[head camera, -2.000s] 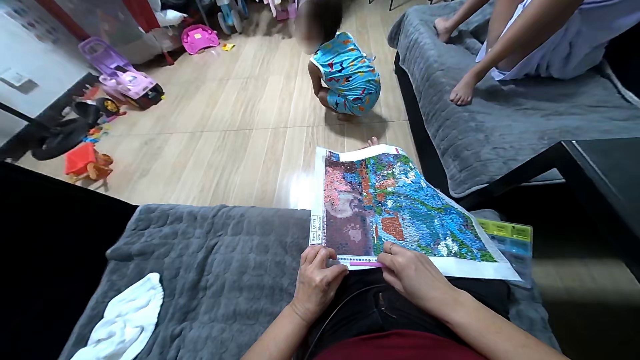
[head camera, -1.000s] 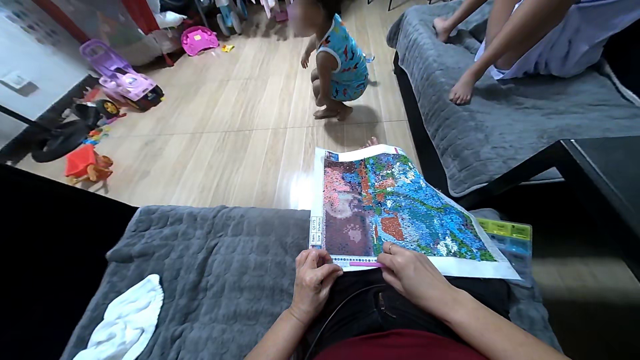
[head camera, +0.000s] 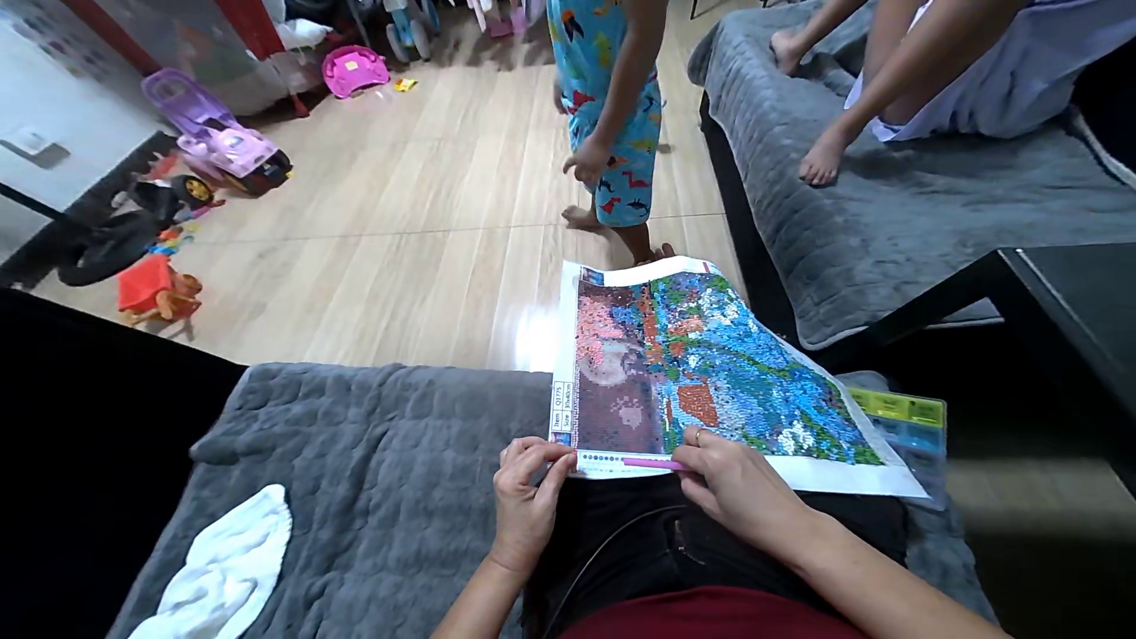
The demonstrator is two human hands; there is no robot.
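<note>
A partly covered diamond painting canvas (head camera: 737, 373) lies across my lap, its white border bearing print. My left hand (head camera: 528, 484) pinches the canvas at its near left corner between thumb and fingers. A pink pen-like tool (head camera: 652, 463) lies along the near border, its right end in the fingers of my right hand (head camera: 723, 479), which also rests on the canvas edge and wears a ring. Under the right side of the canvas a clear plastic case with yellow and blue compartments (head camera: 901, 410) partly shows.
A white cloth (head camera: 226, 568) lies on the grey quilted cover (head camera: 382, 479) at left. One person (head camera: 608, 115) stands beyond the canvas; another's leg (head camera: 896, 98) rests on the grey sofa (head camera: 958, 204). A black table (head camera: 1083, 302) is at right, toys such as a purple ride-on (head camera: 222, 142) at left.
The person on the floor has gone from squatting to standing, nearer to the canvas. My hands have stayed at the near edge of the canvas.
</note>
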